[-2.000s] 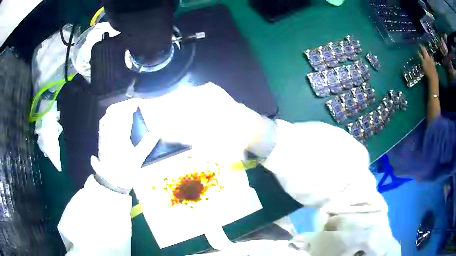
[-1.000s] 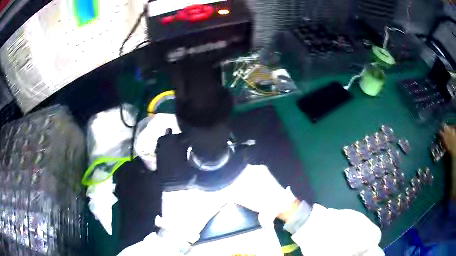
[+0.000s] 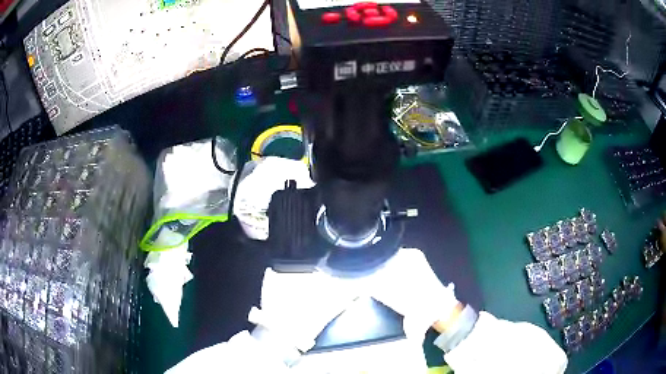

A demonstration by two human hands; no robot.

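The black video microscope (image 3: 358,146) stands in the middle, with red buttons on its head and a ring lens low down. My left hand (image 3: 303,307), in a white glove, and my right hand (image 3: 412,285), also gloved, come together just below the lens on the black base plate (image 3: 449,248). Both gloves are washed out by bright light. My fingertips and anything between them cannot be made out. A flat grey-blue surface (image 3: 358,323) shows between my wrists. The monitor (image 3: 146,51) at the top left shows an enlarged board.
Clear blister trays (image 3: 66,256) stand stacked at the left. A clear bag (image 3: 193,182) and white wipes (image 3: 168,285) lie beside them. Circuit board modules (image 3: 566,274) lie in rows at the right. A phone (image 3: 504,164), green cup (image 3: 573,142) and bagged cables (image 3: 431,124) lie behind.
The camera has tilted up, bringing the monitor and microscope head into view and the orange-brown specks out of it. My hands stay together under the lens.
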